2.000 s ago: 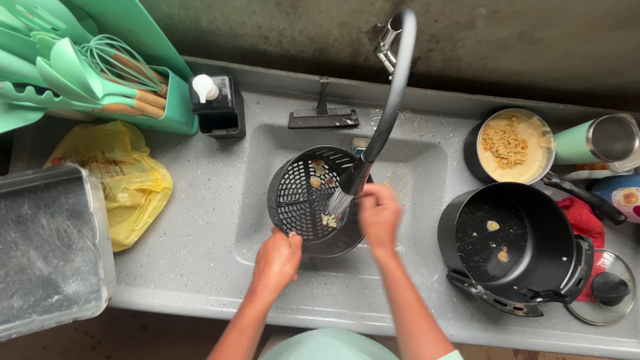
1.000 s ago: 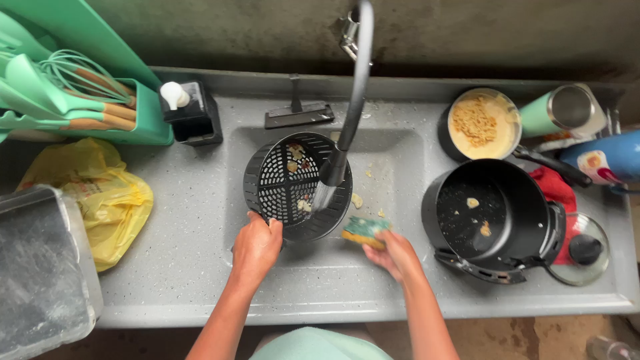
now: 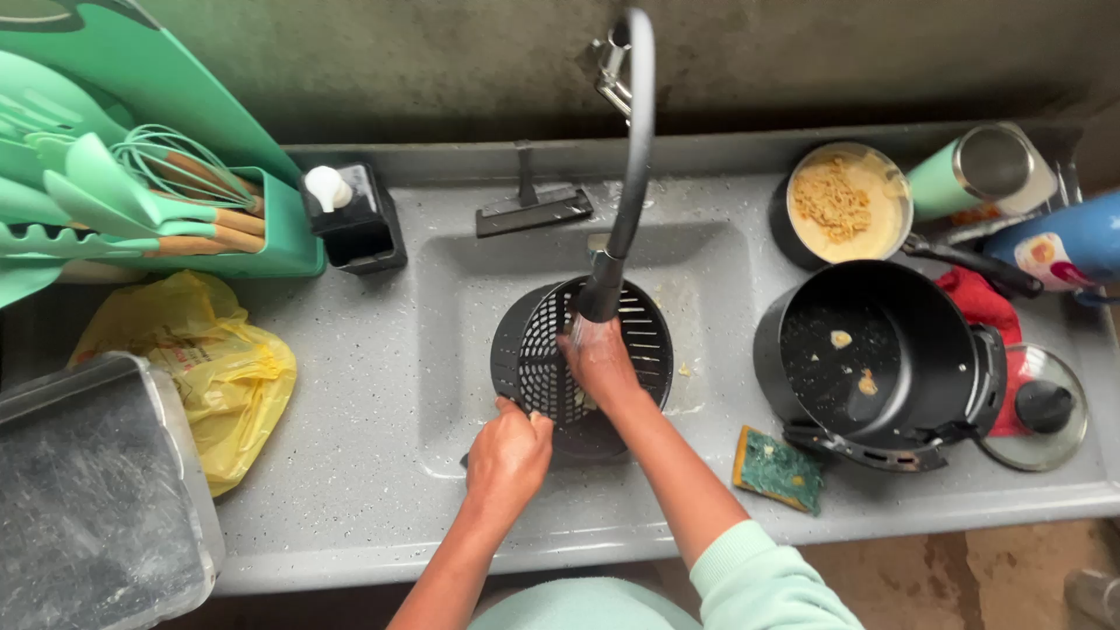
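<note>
My left hand point(image 3: 510, 444) grips the near rim of a black perforated air fryer basket point(image 3: 544, 350), which is tilted in the grey sink point(image 3: 700, 350). Inside the basket, under the black flexible faucet point(image 3: 604, 284), is my right hand point(image 3: 599, 354); water runs over it, and its fingertips are partly hidden, so whether it holds anything cannot be told. Food bits lie in the basket and on the sink floor. A green and yellow sponge point(image 3: 777, 468) rests on the counter right of the sink, beside a black air fryer pot point(image 3: 849, 376) with food bits inside.
Behind the pot stands a saucepan point(image 3: 844, 206) with crumbs in it; a glass lid point(image 3: 1041, 407) lies on a red cloth point(image 3: 976, 302). A squeegee point(image 3: 534, 210) and black soap dispenser point(image 3: 354, 219) are behind. At left are a yellow bag point(image 3: 227, 376), clear container point(image 3: 96, 499) and utensil holder point(image 3: 293, 236).
My right hand has let go of the sponge, which it held one second ago over the sink's right side, and has moved left into the basket. The sponge now lies on the counter.
</note>
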